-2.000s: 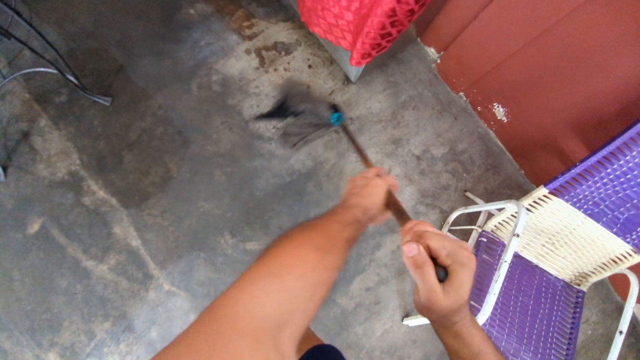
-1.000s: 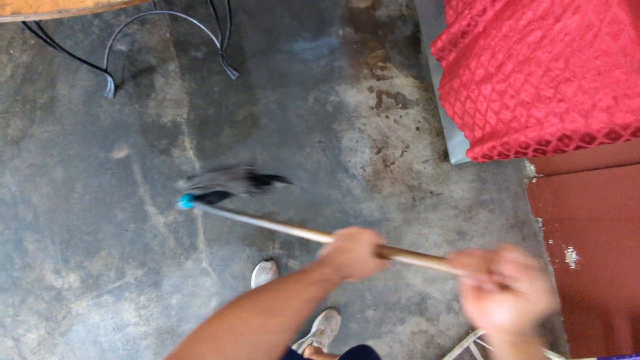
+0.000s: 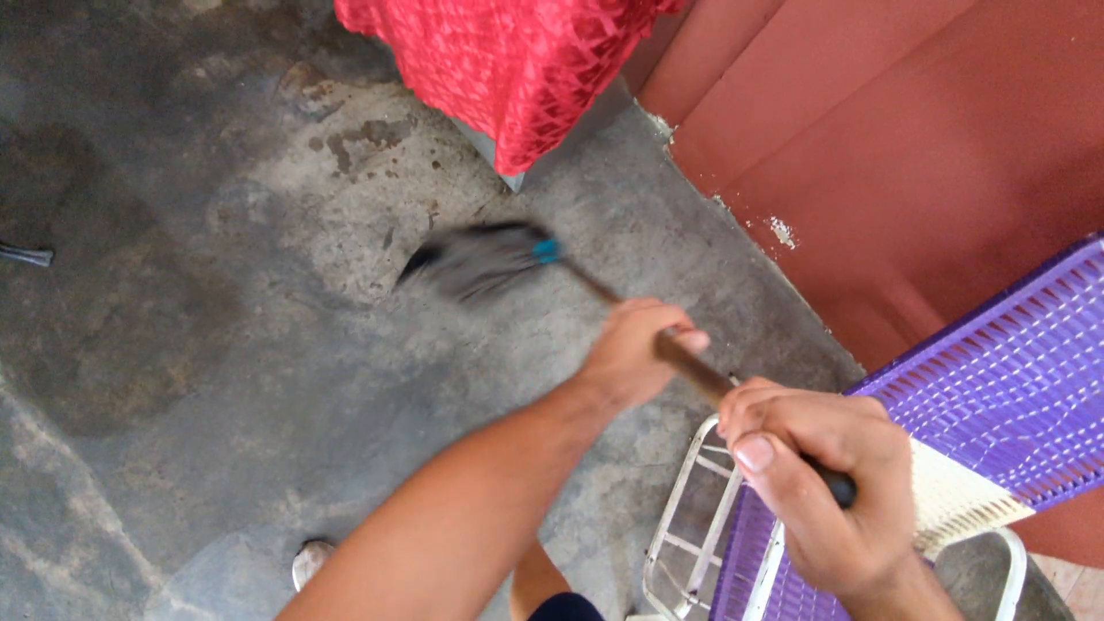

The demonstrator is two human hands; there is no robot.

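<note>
Both my hands grip the wooden handle of a mop [image 3: 487, 259], which slants from lower right to upper left. My left hand [image 3: 642, 349] is closed around the middle of the handle. Near the handle's dark end, my right hand [image 3: 819, 474] holds on with its thumb along the top. A blue-green collar joins the handle to dark grey strands, blurred by motion, over the concrete floor [image 3: 345, 379]. The strands lie just below the corner of a red-draped piece of furniture. Whether every strand touches the floor cannot be told.
A red patterned cloth [image 3: 517, 78] hangs at the top beside a red wall [image 3: 828, 172]. A purple and cream woven chair [image 3: 992, 388] with a white metal frame stands at the lower right. My shoe [image 3: 310, 561] shows at the bottom. A metal furniture foot [image 3: 26, 254] is at the left edge.
Since a second ago the mop head has swung from the left toward the wall side, near the red cloth's corner. The view has turned, bringing the purple chair back in. Both hands keep their hold.
</note>
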